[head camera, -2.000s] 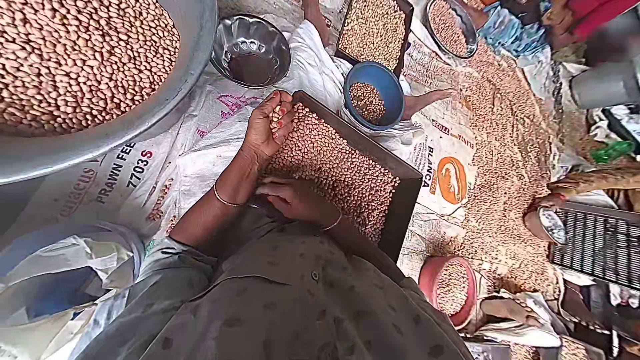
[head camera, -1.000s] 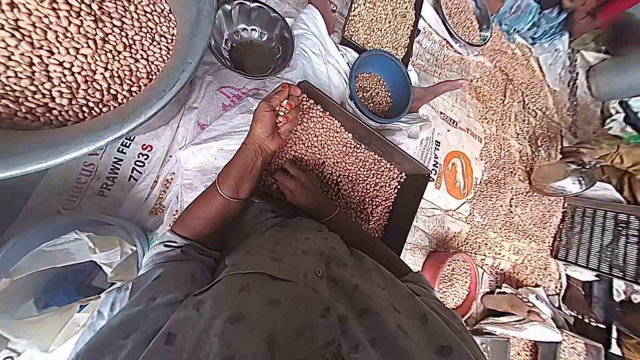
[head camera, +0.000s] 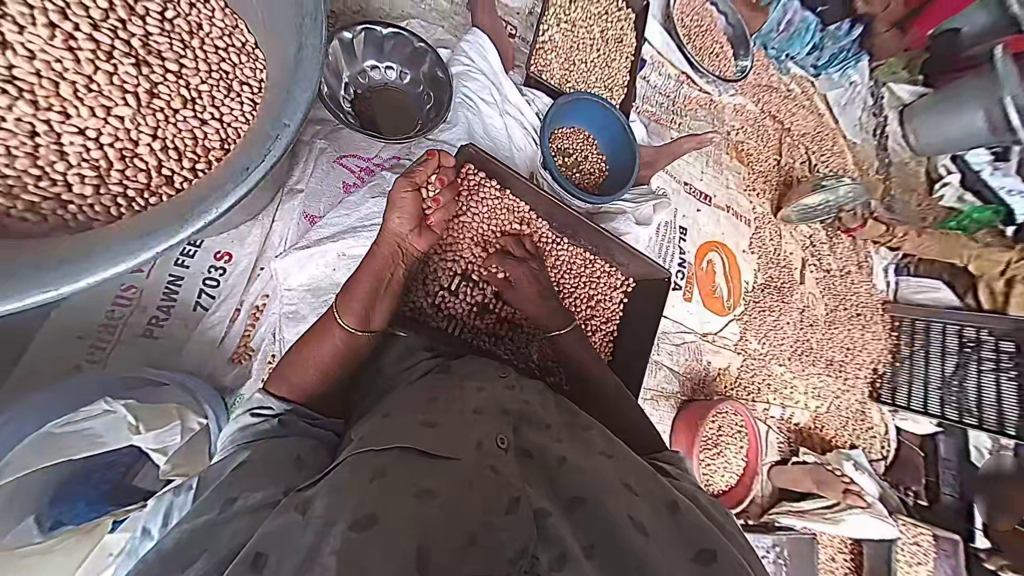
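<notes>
A dark rectangular tray (head camera: 560, 210) filled with pinkish shelled peanuts (head camera: 592, 296) lies before my body. My left hand (head camera: 420, 204), a thin bangle on its wrist, is at the tray's upper left corner, palm up, its fingers curled around a few peanuts. Over the middle of the tray my right hand (head camera: 518, 276), also with a bangle, is palm down with its fingers touching the peanuts; whether it grips any is hidden. A blue plastic bowl (head camera: 592, 108) partly filled with darker nuts stands just beyond the tray.
At upper left is a large metal basin (head camera: 296, 120) of peanuts, beside a fluted metal bowl (head camera: 386, 48). Another peanut tray (head camera: 636, 56), a red tub (head camera: 688, 436), a slotted crate (head camera: 960, 368) and peanuts spread on sacks (head camera: 808, 312) lie around. Other people's feet and a hand are nearby.
My right hand has moved from near my left wrist out over the peanuts in the tray. My left hand stays at the tray's corner. At right, a co-worker's metal bowl has moved and tilted.
</notes>
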